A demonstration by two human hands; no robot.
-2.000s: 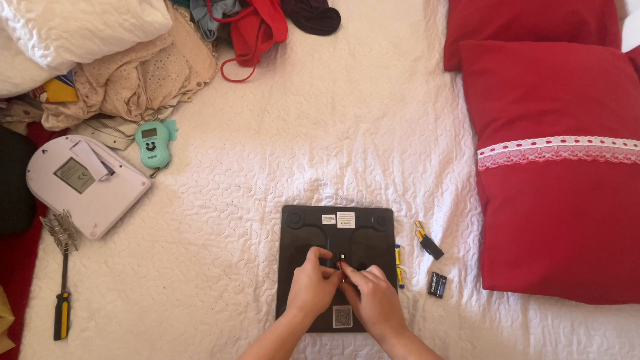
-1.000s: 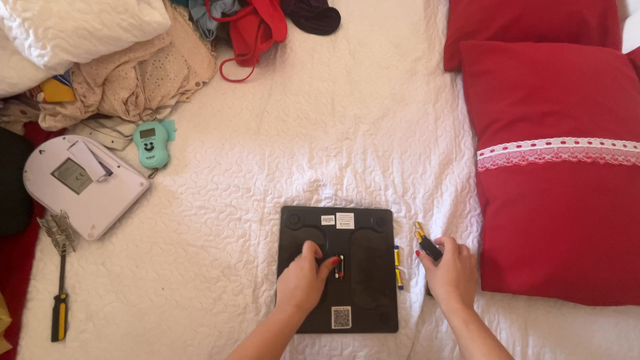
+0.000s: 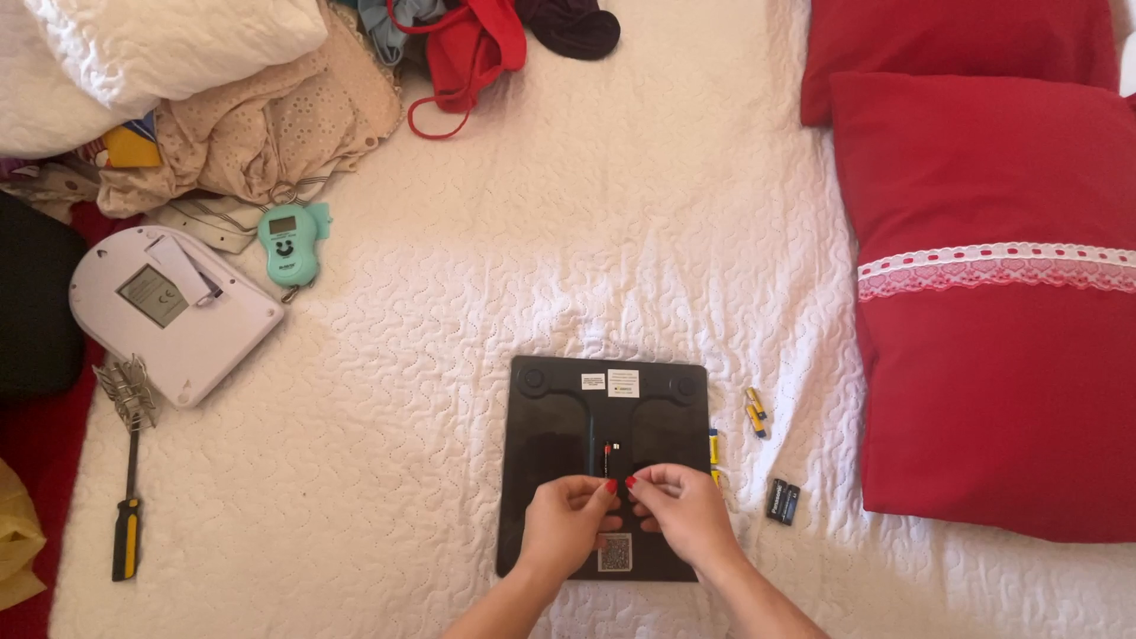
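Observation:
A black bathroom scale (image 3: 550,435) lies underside up on the white quilted bedspread. Over its middle, just below the small battery compartment (image 3: 608,457), my left hand (image 3: 568,524) and my right hand (image 3: 683,515) face each other, thumbs and fingertips bent together. Whether a small thing is between the fingers cannot be seen. Yellow batteries (image 3: 713,445) lie along the scale's right edge, partly hidden by my right hand. Farther right are two more yellow batteries (image 3: 756,413) and a pair of black Panasonic batteries (image 3: 783,501).
Red cushions (image 3: 985,382) lie at the right. On the left are an upturned white scale (image 3: 213,328), a turquoise hand-held digital scale (image 3: 288,244) and a black-and-yellow screwdriver (image 3: 127,532) with metal pieces at its tip. Clothes (image 3: 266,124) are heaped at the upper left.
My right hand reached to a black item beside the yellow batteries, then came back over the scale near my left hand. That black item no longer shows there.

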